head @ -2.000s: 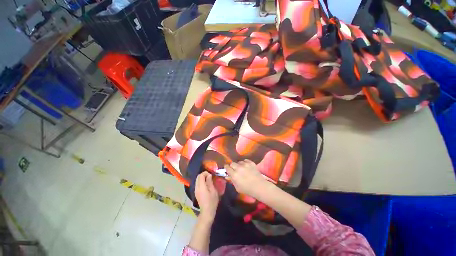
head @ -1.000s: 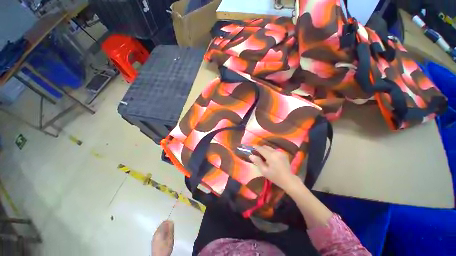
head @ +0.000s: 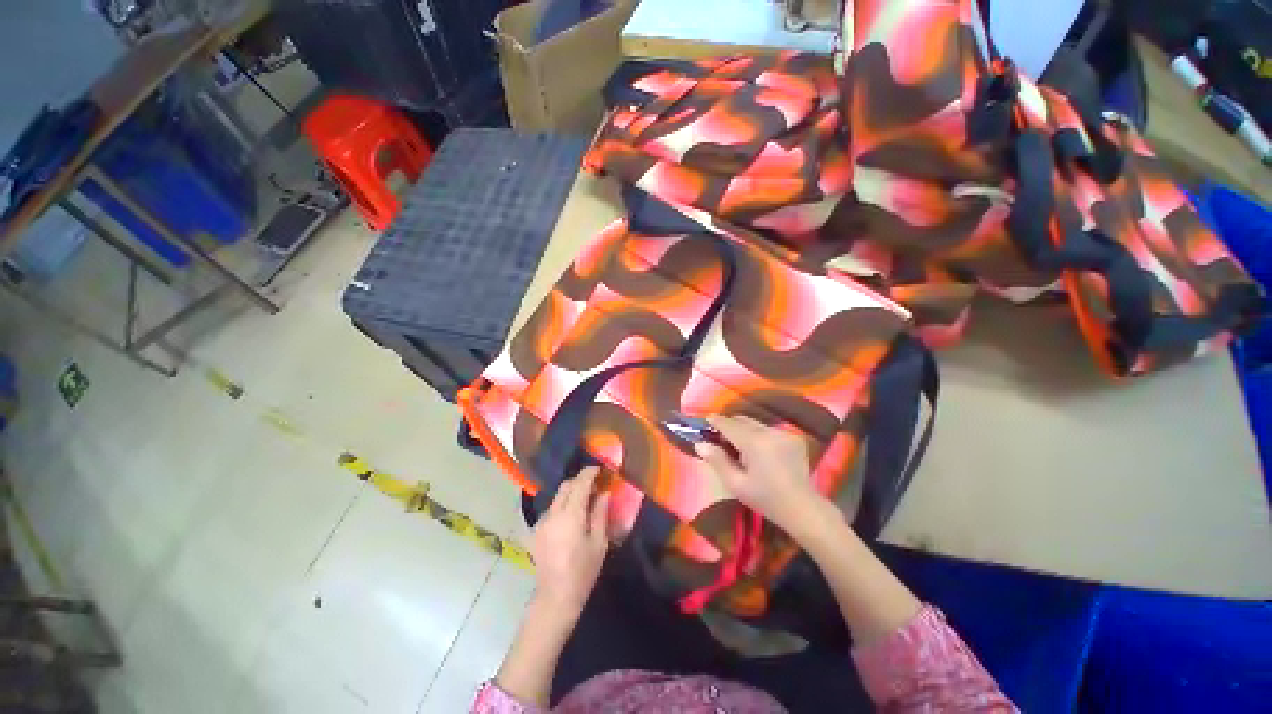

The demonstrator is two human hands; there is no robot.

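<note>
A printed tote bag lies flat at the table's near left edge and over my lap. Its black webbing straps loop over the print and at its right side. My left hand is at the bag's lower left part, by a strap, with its fingertips on the fabric. My right hand rests over the bag's middle and holds small silvery thread snips, mostly hidden in the fingers. A narrow red strip hangs at the bag's near edge.
A pile of printed bags lies on the far side of the tan table. Blue bins stand at the right. A black crate, red stool and cardboard box are at the left and back.
My left hand went off the bag to the lower left, then came back to it. My right hand with the snips moved up to the bag's middle and has stayed there.
</note>
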